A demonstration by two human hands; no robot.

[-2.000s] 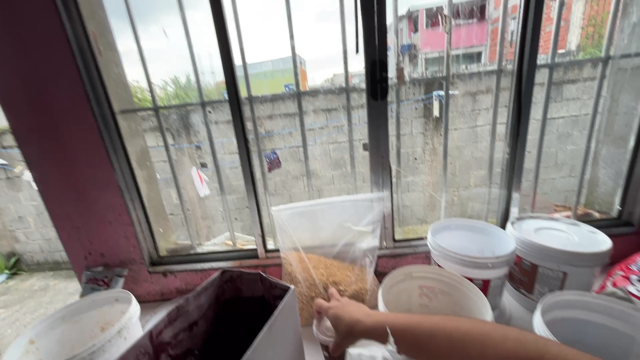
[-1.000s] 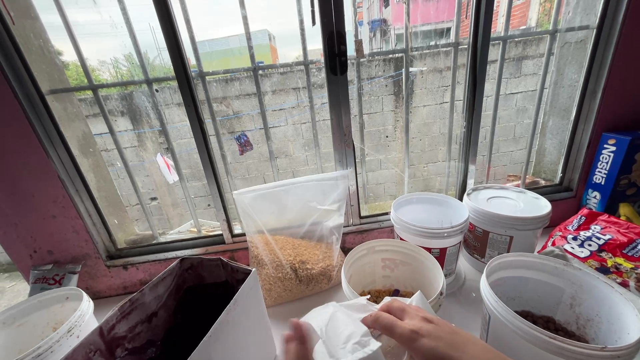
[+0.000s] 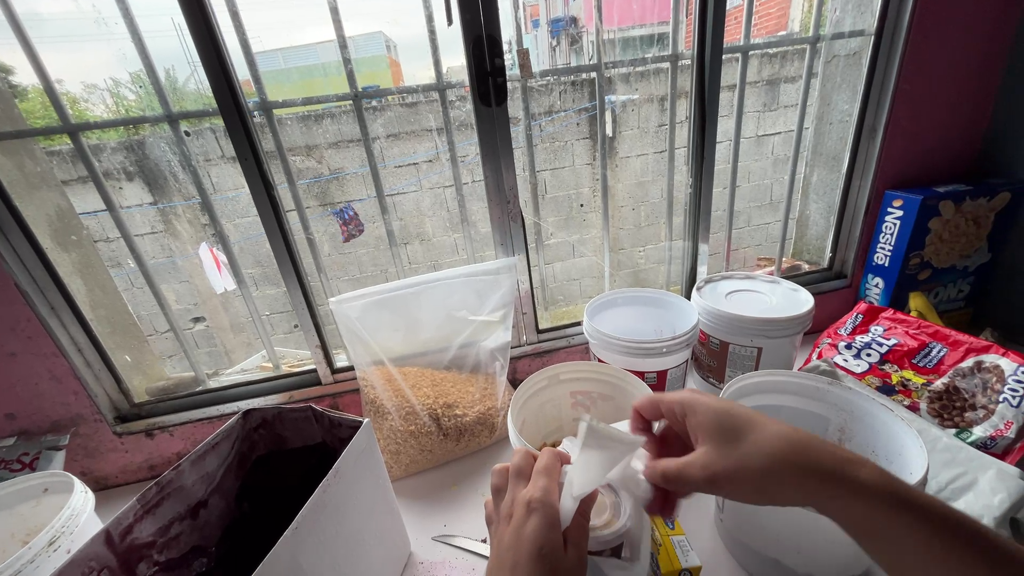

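My left hand (image 3: 532, 508), low in the middle, grips the left side of a crumpled white bag (image 3: 596, 460), thin plastic or paper. At its right edge, the fingers of my right hand (image 3: 684, 448) pinch the bag; they are slightly blurred. Below and partly behind the bag shows a small round container with a translucent lid (image 3: 608, 512). Just behind the hands stands an open white bucket (image 3: 576, 392) with some brown contents, mostly hidden. The tip of a knife blade (image 3: 462, 545) lies left of my left hand.
A clear bag of golden crumbs (image 3: 436, 408) leans by the window, beside a white box with a dark inside (image 3: 336, 496). White tubs (image 3: 640, 324) stand behind. Rightward are a large bucket (image 3: 824, 448), a red cereal bag (image 3: 920, 376) and a blue cereal box (image 3: 928, 248). A yellow packet (image 3: 672, 548) sits below my right hand.
Two seconds ago one hand reached beside the crumb bag; one second ago both hands were at the white bag. Now its top is pulled upward between them. The view has shifted.
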